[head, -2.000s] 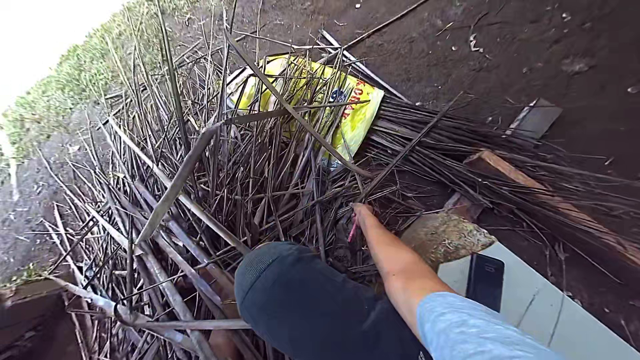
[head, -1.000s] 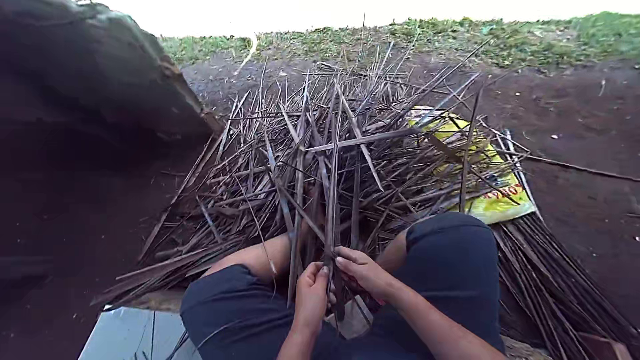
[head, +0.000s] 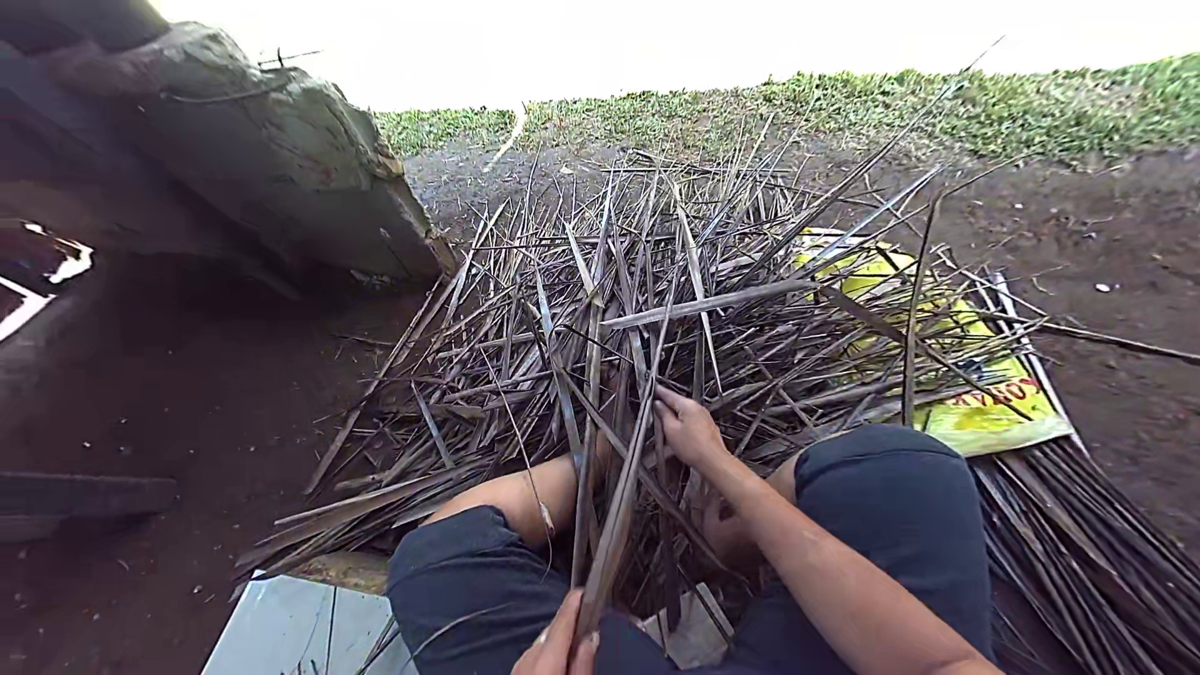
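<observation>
A large heap of dry palm leaf strips (head: 600, 309) lies before and between my bent legs. My left hand (head: 560, 642), at the bottom edge, pinches the near end of a long brown leaf strip (head: 614, 539). Farther up, between the knees, my right hand (head: 689, 427) has its fingers closed at the same strip, against the heap; the fingertips are partly hidden. The strip runs from the left hand up past the right one. Other loose strips cross it.
A yellow printed sack (head: 1003, 427) lies under strips at the right, above a bundle of thin dark leaf ribs (head: 1078, 553). A pale flat board (head: 305, 623) is at lower left. A rough concrete block (head: 309, 169) stands upper left; grass (head: 1031, 112) borders the bare soil.
My hands were together on the strips between my knees a second ago. Now the left is nearer my body and the right farther forward. The view has turned since the oldest frame.
</observation>
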